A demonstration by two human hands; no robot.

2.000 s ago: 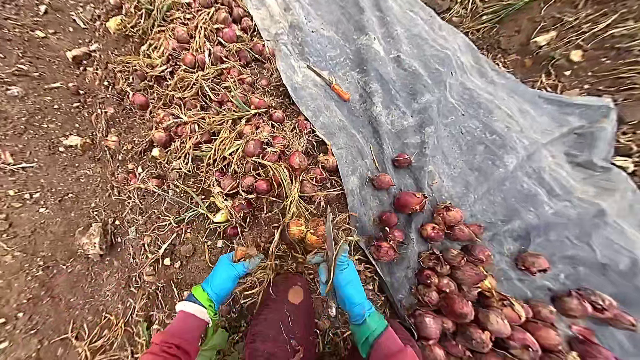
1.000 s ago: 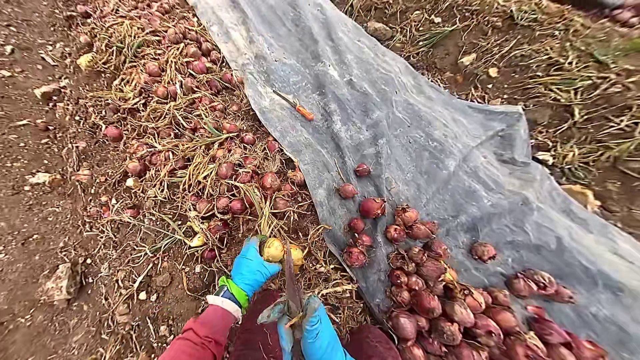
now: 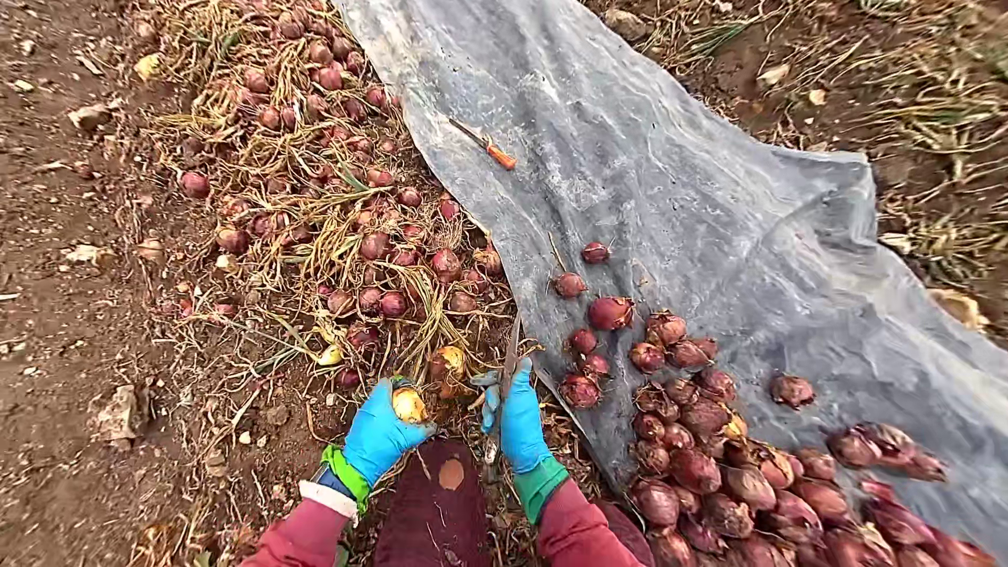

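My left hand (image 3: 383,431), in a blue glove, is closed around a yellowish onion (image 3: 409,405) low in the middle of the view. To its right my right hand (image 3: 516,417), gloved as well, grips a knife (image 3: 512,354) whose blade points up and away from me. Just beyond and between the hands, a brown and yellow onion (image 3: 449,364) rests on the ground. Red onions with dry tops (image 3: 374,246) cover the soil ahead and to the left. Trimmed red onions (image 3: 697,471) are heaped on a grey plastic sheet (image 3: 709,213) at the right.
A second knife with an orange handle (image 3: 500,156) lies on the far part of the sheet. A stone (image 3: 122,413) sits in the soil at the left. Dry stalks (image 3: 937,130) are strewn beyond the sheet's right edge. My knee (image 3: 433,504) shows between my arms.
My hands were close together around the knife and a yellowish onion a second ago; now they are apart. Two seconds ago my left hand was nearly free of the onions. The view has shifted somewhat.
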